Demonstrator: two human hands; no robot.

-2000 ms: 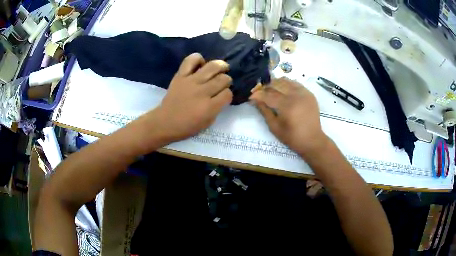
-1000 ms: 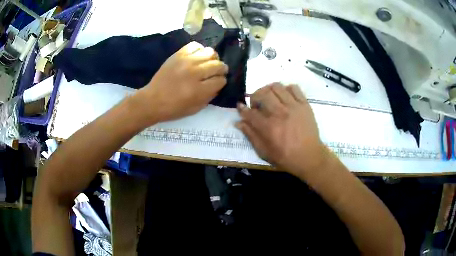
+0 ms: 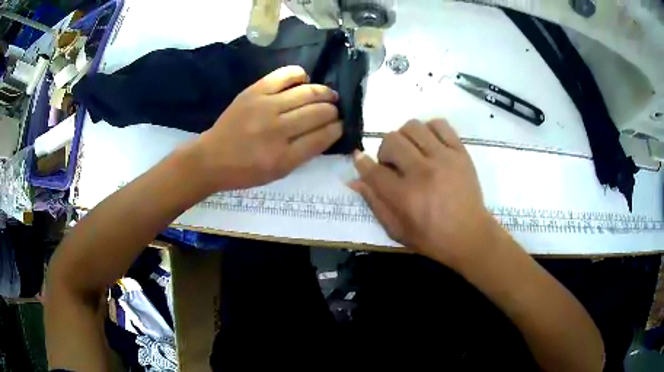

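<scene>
A dark garment piece (image 3: 164, 83) lies on the white table, its right end under the presser foot (image 3: 352, 49) with a straight edge running toward me. My left hand (image 3: 280, 127) lies on the fabric near that end, fingers curled, pressing it. Whether it pinches the cloth is hidden. My right hand (image 3: 419, 182) is at the fabric's near right corner, index fingertip at or touching the corner, thumb slightly apart and blurred. Whether it grips the cloth is unclear.
Thread snips (image 3: 501, 99) lie right of the needle. Dark fabric strips (image 3: 582, 87) lie farther right. A printed ruler (image 3: 291, 207) runs along the front edge. A purple basket (image 3: 62, 174) with cones stands left; a cardboard box (image 3: 196, 305) is below.
Over two seconds, the bunched fabric at the needle has become flat with a straight right edge. My right hand's fingertips have moved to its near corner. The camera view has shifted.
</scene>
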